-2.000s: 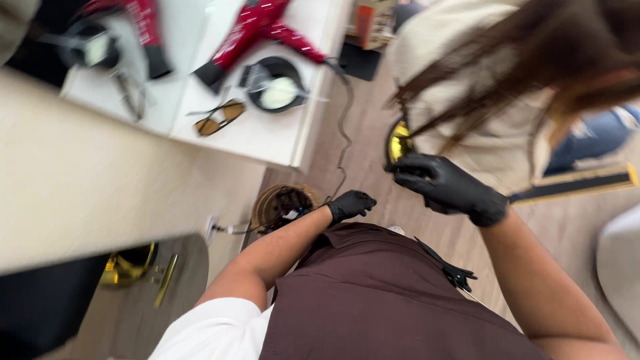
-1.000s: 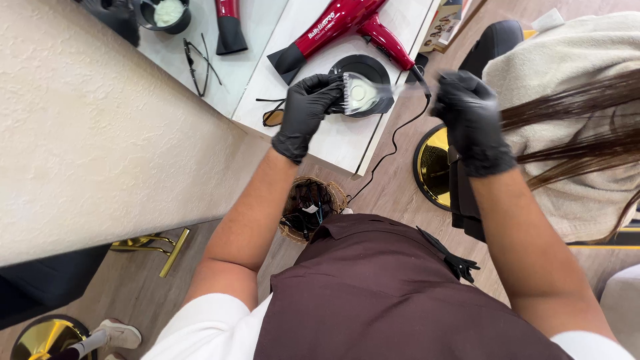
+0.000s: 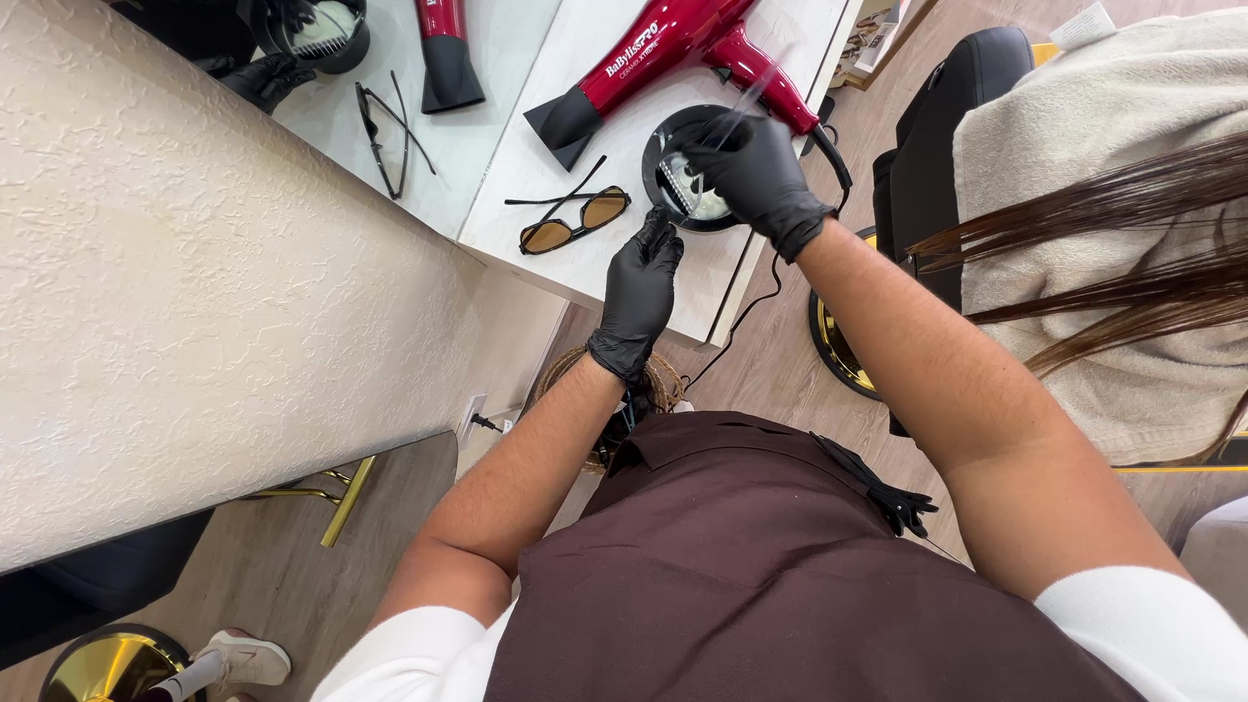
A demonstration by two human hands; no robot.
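Over a round black bowl (image 3: 717, 222) of pale cream, my gloved right hand (image 3: 751, 175) holds a clear-handled tint brush (image 3: 678, 185), its bristle end down at the cream. My gloved left hand (image 3: 641, 288) is at the bowl's near-left rim, its fingers close together; whether it grips the rim cannot be made out. Left of the bowl lie folded-open sunglasses (image 3: 575, 222) with brown lenses. A red BaByliss Pro hair dryer (image 3: 673, 44) with a black nozzle rests behind the bowl on the white counter (image 3: 546, 263).
At the right, a person with long wet brown hair (image 3: 1121, 224) sits in a black chair (image 3: 936, 166), a beige towel (image 3: 1024, 146) over the back. A wicker basket (image 3: 668, 382) stands under the counter. The dryer's cord (image 3: 751, 307) hangs down. A mirror (image 3: 439, 146) is at the left.
My right hand has moved left from near the seated person's hair to the bowl. The brush, in my left hand one second ago, is now in my right hand. My left hand has come down beside the bowl.
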